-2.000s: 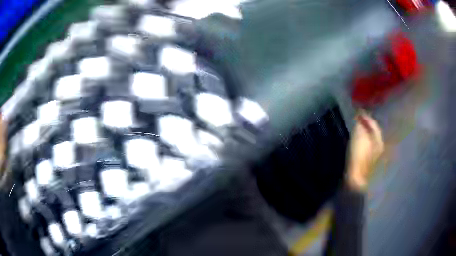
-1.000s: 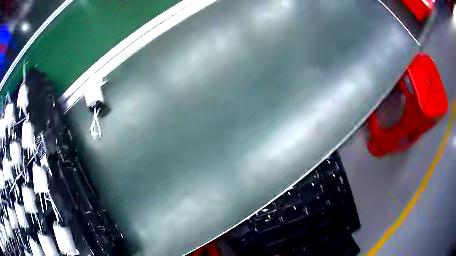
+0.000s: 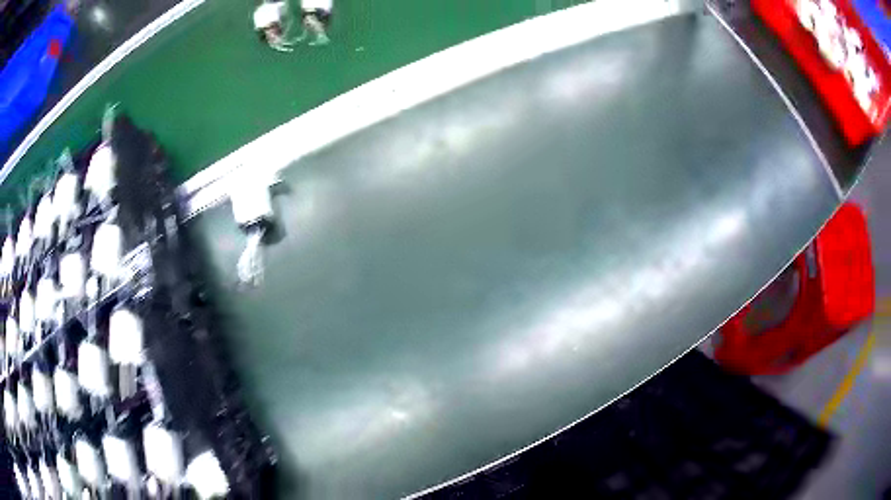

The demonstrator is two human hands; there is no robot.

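A single white wired unit (image 3: 252, 200) lies on the grey-green bench (image 3: 469, 264) beside the pale side rail, with its thin pale wires towards me. The black blister tray (image 3: 190, 332) stands at the left, partly over the rail, with rows of white units (image 3: 125, 337) in its pockets. The tray is slightly blurred and cut off by the left edge. Neither of my hands is in the picture.
The green conveyor belt (image 3: 205, 98) runs beyond the pale rail (image 3: 391, 95), with two white units (image 3: 316, 12) at the top. A blue bin (image 3: 34, 68) is at upper left. A red parts bin (image 3: 816, 59), red stool or crate (image 3: 840, 283) and black spare trays (image 3: 664, 439) lie around the bench.
The view has shifted, so the tray, lone unit and red stool sit further right or lower. Two units now show on the belt. The hand seen at the right earlier is gone.
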